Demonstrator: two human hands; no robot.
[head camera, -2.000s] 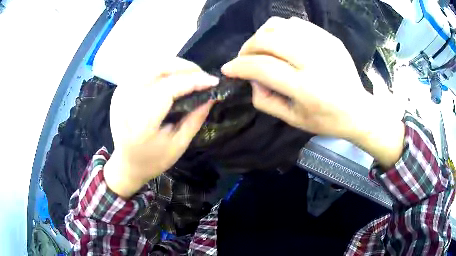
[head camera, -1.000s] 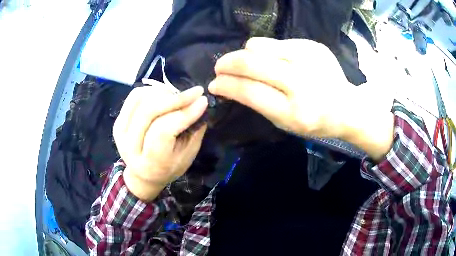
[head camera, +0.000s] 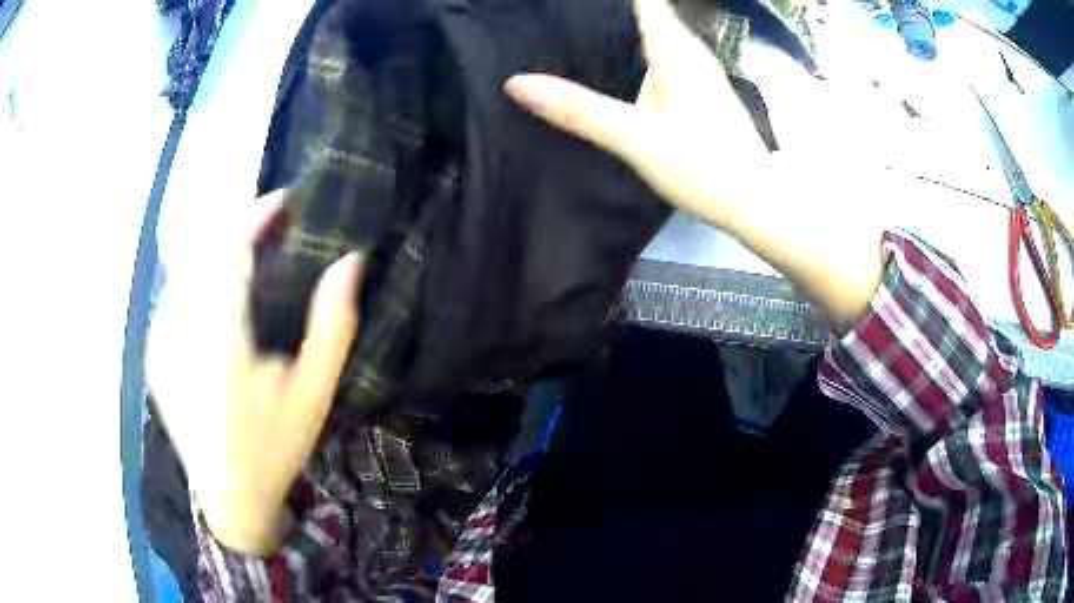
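Note:
The dark plaid garment (head camera: 342, 177) lies in front of me, blurred, and hangs over the table's front edge. Its plain black lining (head camera: 530, 224) is spread in the middle. My left hand (head camera: 265, 365) is on the garment's left side, with plaid cloth between thumb and fingers. My right hand (head camera: 671, 130) is at the upper right of the lining, thumb spread away from the fingers. Its fingertips are cut off by the top edge, so whether they hold cloth cannot be seen.
Scissors (head camera: 1031, 236) with red and yellow handles lie at right on the white table (head camera: 848, 165). A ruler scale (head camera: 718, 306) runs along its front edge. More plaid cloth (head camera: 400, 471) hangs below my left hand.
My hands have moved apart from their close pinch. The left went left and down, the right up. The plaid side now shows at left, and the white loop is no longer visible.

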